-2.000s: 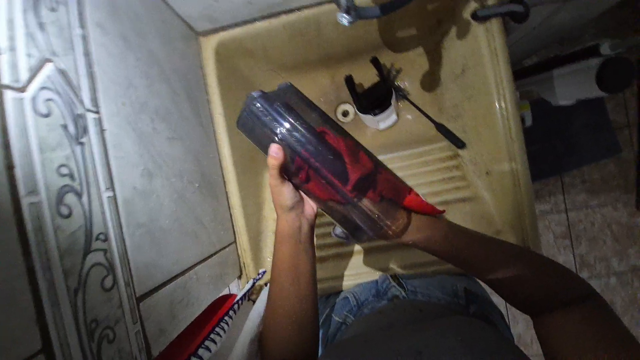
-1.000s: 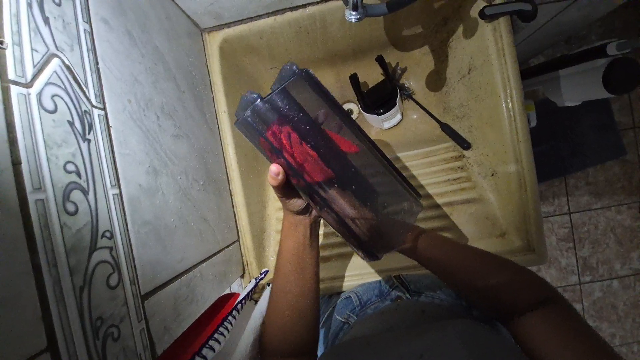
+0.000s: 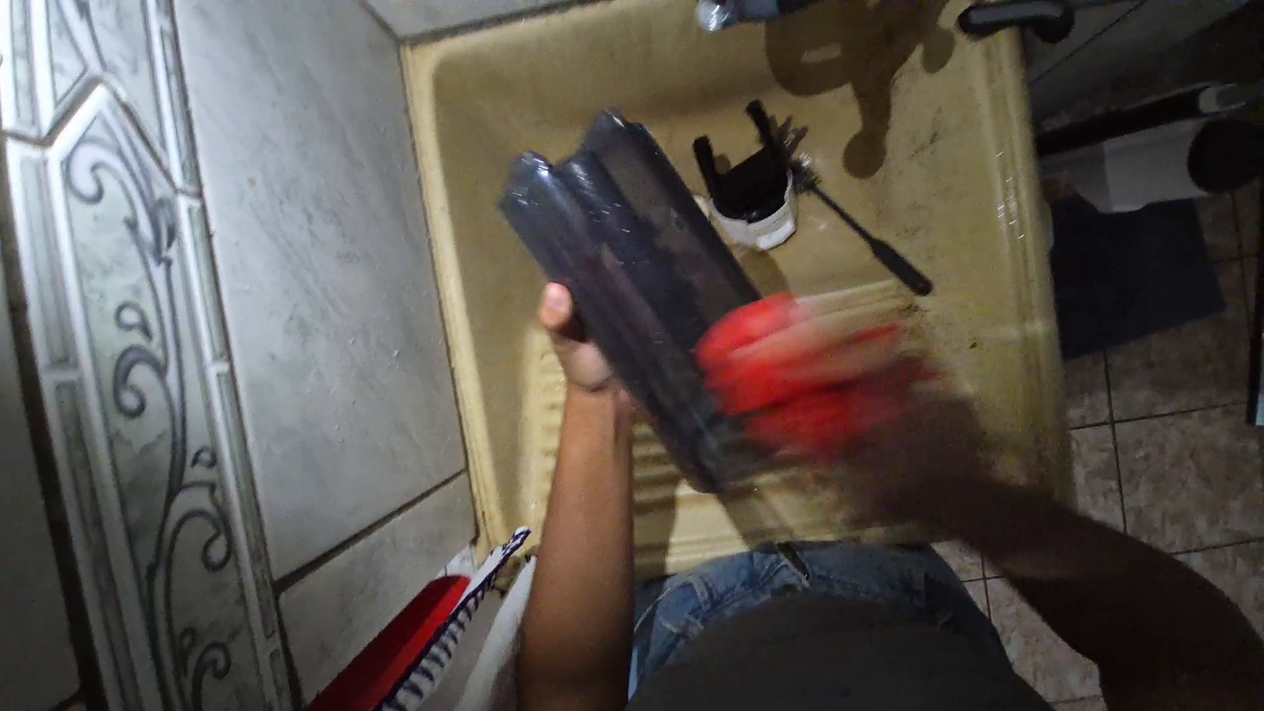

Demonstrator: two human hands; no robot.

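A dark, translucent plastic container (image 3: 632, 267) is tilted over a yellowish utility sink (image 3: 928, 188). My left hand (image 3: 578, 341) grips its left side, the thumb showing and the other fingers hidden beneath. At the container's lower right end, outside it, my right hand (image 3: 869, 434) holds a red cloth (image 3: 800, 375); both are blurred by motion. Beyond them in the basin sit a white and black plastic part (image 3: 755, 202) with two upright prongs and a thin brush with a black handle (image 3: 874, 242).
A faucet (image 3: 736, 12) juts over the sink's far edge. Grey tiled wall (image 3: 326, 257) borders the left side. Red and white cloths (image 3: 425, 632) hang at the lower left. A white and black object (image 3: 1136, 163) stands right of the sink above the tiled floor.
My right hand and the red cloth, seen inside the container in the earlier frames, are now outside at its lower right end. My left hand still holds the container.
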